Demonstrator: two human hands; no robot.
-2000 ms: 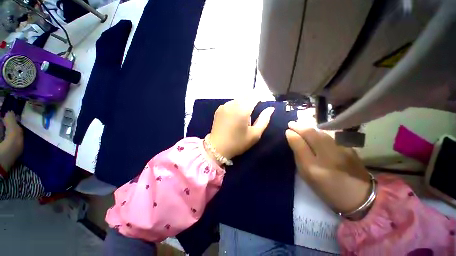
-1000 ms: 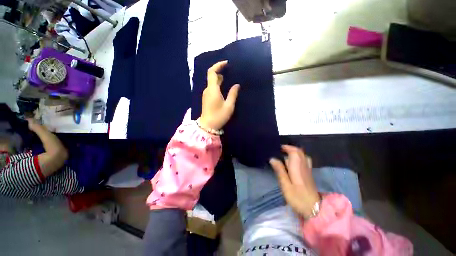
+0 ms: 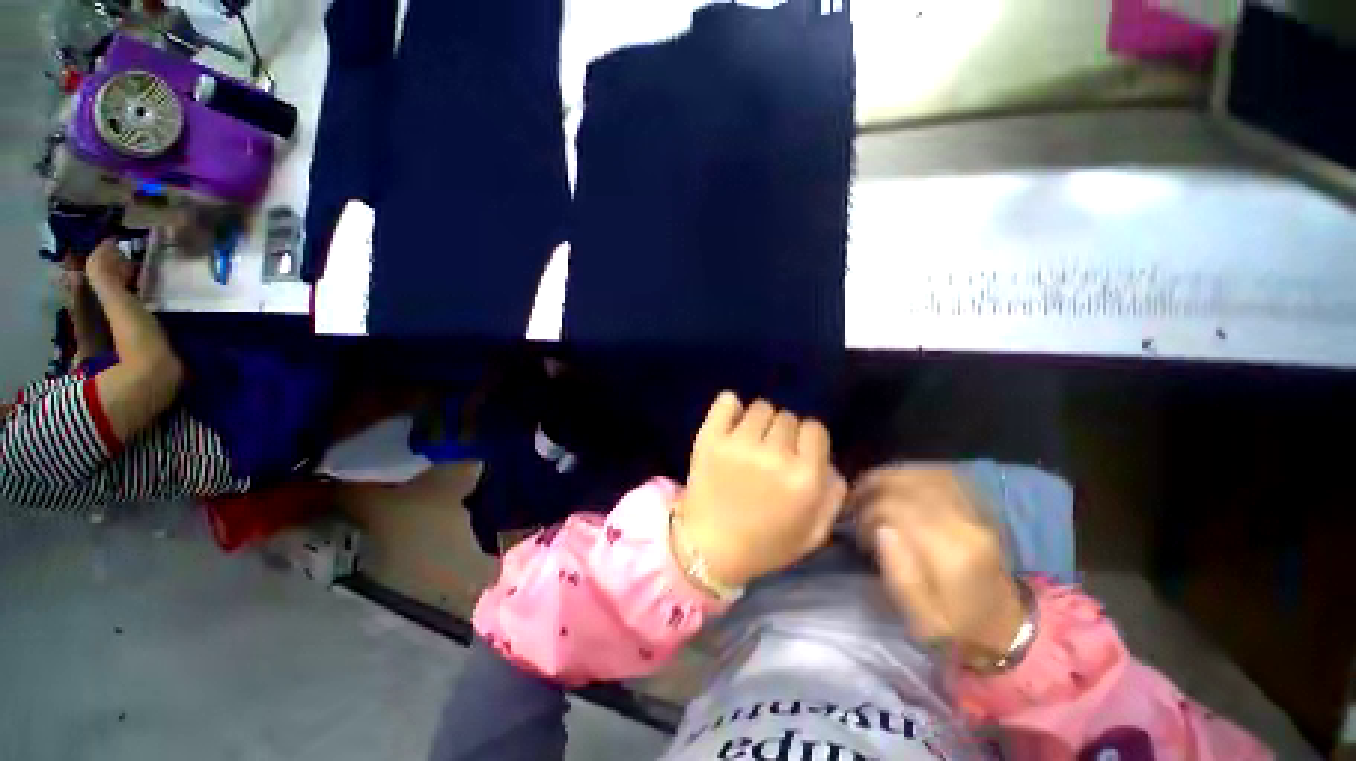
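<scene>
A dark navy cut panel [image 3: 711, 193] lies on the white machine table and hangs over its front edge towards my lap. My left hand [image 3: 762, 483] is closed in a fist at the panel's lower end, below the table edge. My right hand [image 3: 937, 558] is beside it, blurred, with its fingers curled near the fabric's end. The fingertips of both hands meet around the dark edge. What lies between them is too blurred to tell.
More navy panels [image 3: 469, 179] lie on the table at the left. A purple machine [image 3: 176, 127] and a person in a striped sleeve [image 3: 127, 446] are at far left. A magenta scrap [image 3: 1163, 33] and a black rectangle [image 3: 1297, 92] are upper right.
The view has moved down from the machine head, which is out of the picture. My left hand has left the panel's top and come down beside my right hand at the lower end.
</scene>
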